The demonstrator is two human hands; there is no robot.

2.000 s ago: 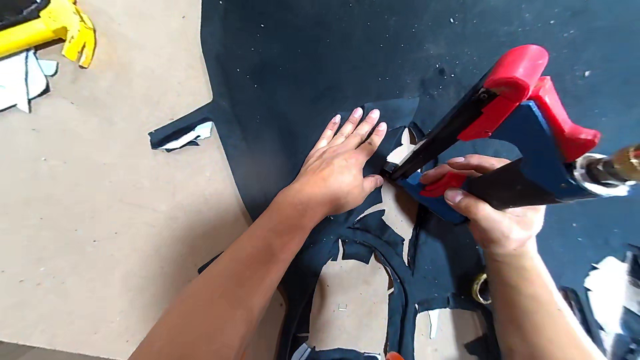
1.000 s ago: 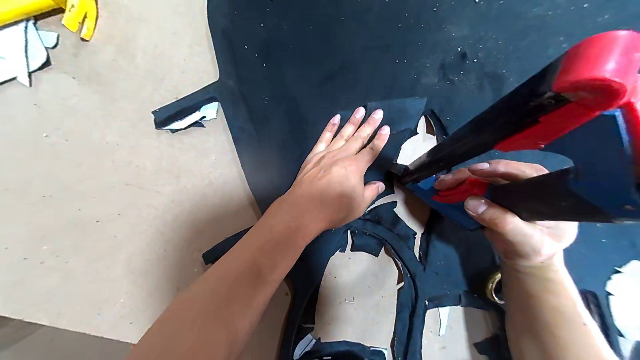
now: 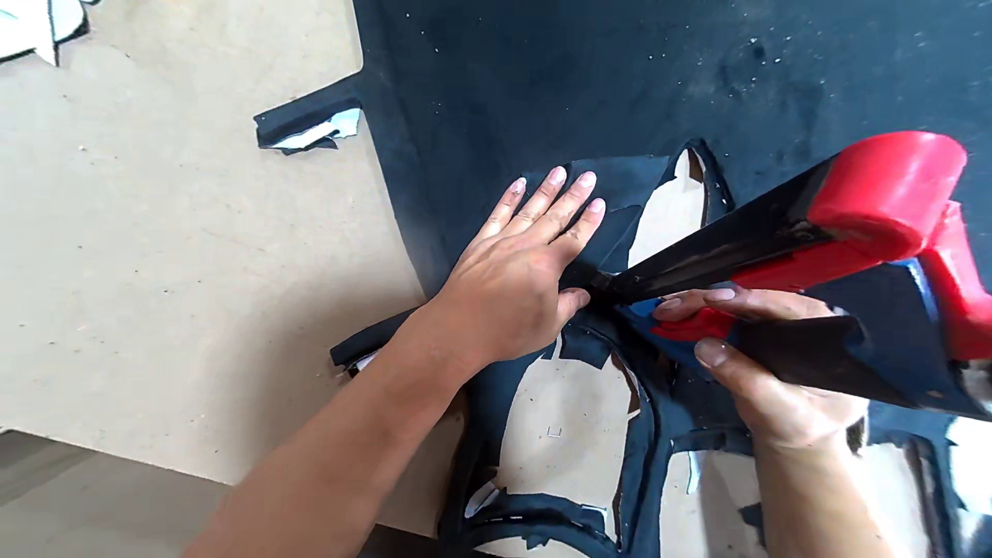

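Note:
My left hand (image 3: 519, 279) lies flat with fingers spread on black sheet material (image 3: 651, 77) that covers a pale board. Closed around the grip of a red, blue and black pneumatic staple gun (image 3: 728, 248) is my right hand (image 3: 775, 364). The gun's narrow nose meets the black material just beside my left thumb, though the exact contact point is dark and hard to make out. Below both hands, cut edges of the material frame an opening (image 3: 573, 426) where the pale board shows, with a staple in it. Another narrow opening (image 3: 670, 209) lies above the nose.
Pale board (image 3: 194, 248) spreads along the left side. A black flap with a white torn strip (image 3: 310, 128) projects onto it. White scraps (image 3: 35, 27) lie at the upper left corner. More white material (image 3: 973, 465) shows at the lower right edge.
The staple gun has tilted, and its red top now sits lower beside my right hand. My left hand stays flat on the black material. The yellow tool at upper left has left the view.

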